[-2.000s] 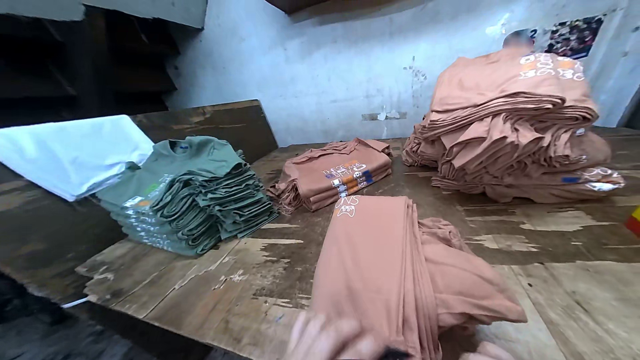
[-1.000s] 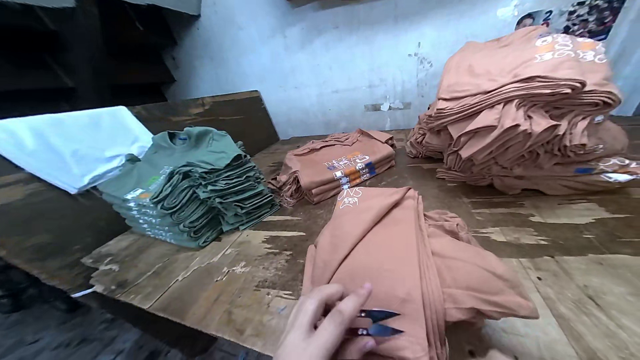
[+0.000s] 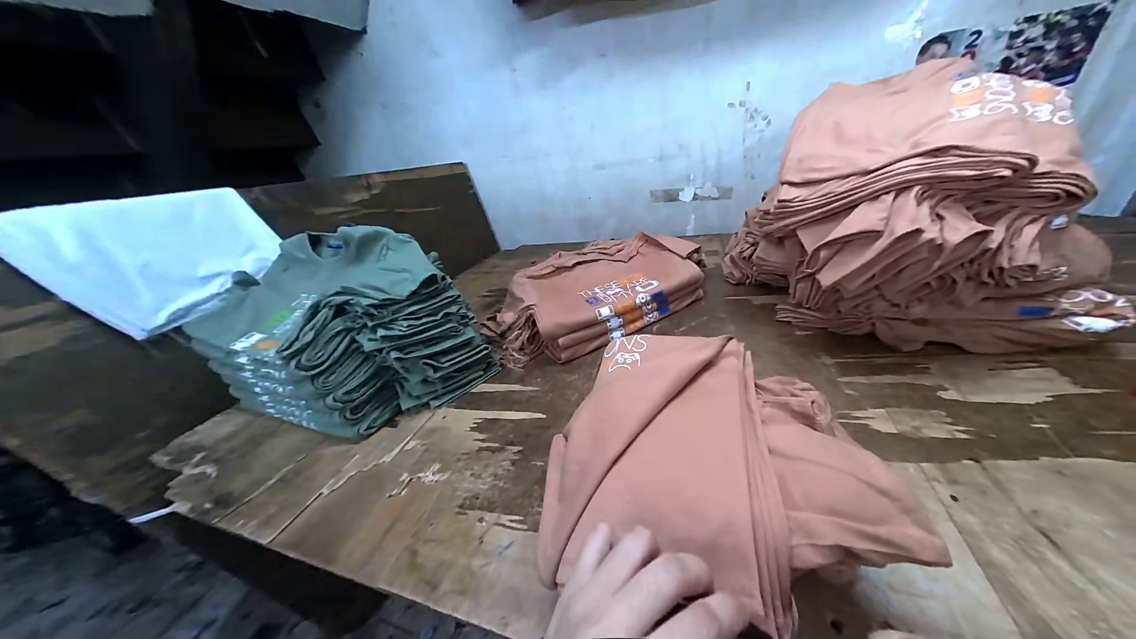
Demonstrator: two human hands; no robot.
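Folded salmon-pink T-shirts (image 3: 666, 461) with a white print lie in a stack at the near edge of the wooden table. On the lower part of this stack rests my left hand (image 3: 643, 590), its fingers bent over the cloth. Whether it still holds the small thread snips cannot be seen; a dark bit shows at the bottom edge by the palm. Of my right hand (image 3: 892, 635) only a sliver shows at the bottom edge, right of the stack. The top shirt has a diagonal fold, and a loose part of the pink cloth spreads to the right.
Green folded T-shirts (image 3: 355, 328) are piled at the left beside a white cloth (image 3: 133, 257). A smaller pink shirt pile (image 3: 612, 293) lies behind the near stack. A tall pink shirt pile (image 3: 932, 204) stands at the back right. The worn plywood table (image 3: 426, 497) has peeling patches.
The snips seen in my left hand one second ago are out of sight. That hand has moved lower on the stack's front. The top shirt's left side now shows a diagonal fold.
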